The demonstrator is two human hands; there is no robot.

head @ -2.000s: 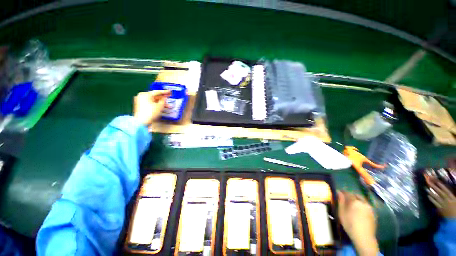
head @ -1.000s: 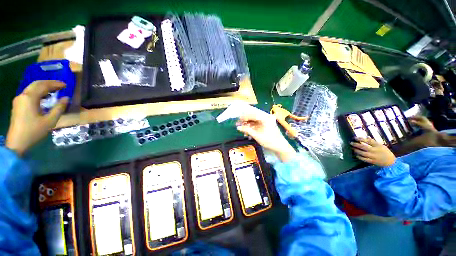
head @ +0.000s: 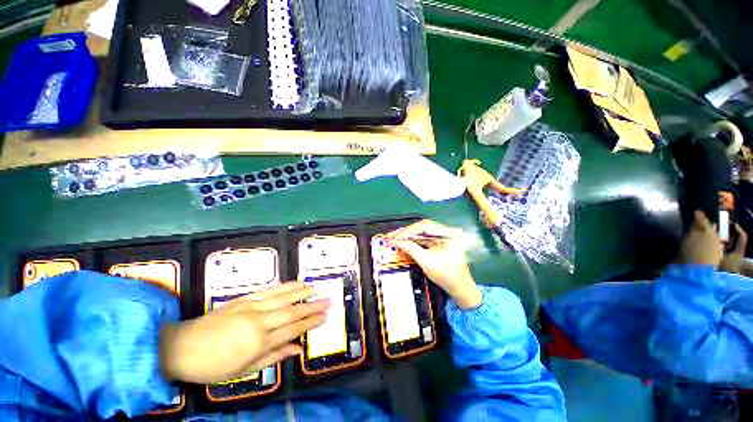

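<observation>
A black phone tray holds several orange-rimmed phone housings side by side. My right hand is at the camera end of the rightmost housing, its fingers pinched on thin tweezers, which are small and partly hidden. My left hand is flat and empty, fingers stretched out over the third housing and reaching the edge of the fourth. My left sleeve covers much of the two leftmost housings. Two clear carrier strips with black dots lie behind the tray, one fuller, one partly emptied.
Behind are a blue parts bin and a black supply tray with grey carrier sheets. White paper, an orange air gun, bagged strips and a bottle lie right. Another person's hands hold a phone at far right.
My left hand has left the blue bin and come over the housings. My right hand has moved from the white paper to the rightmost housing, with the tweezers in it. The view has shifted.
</observation>
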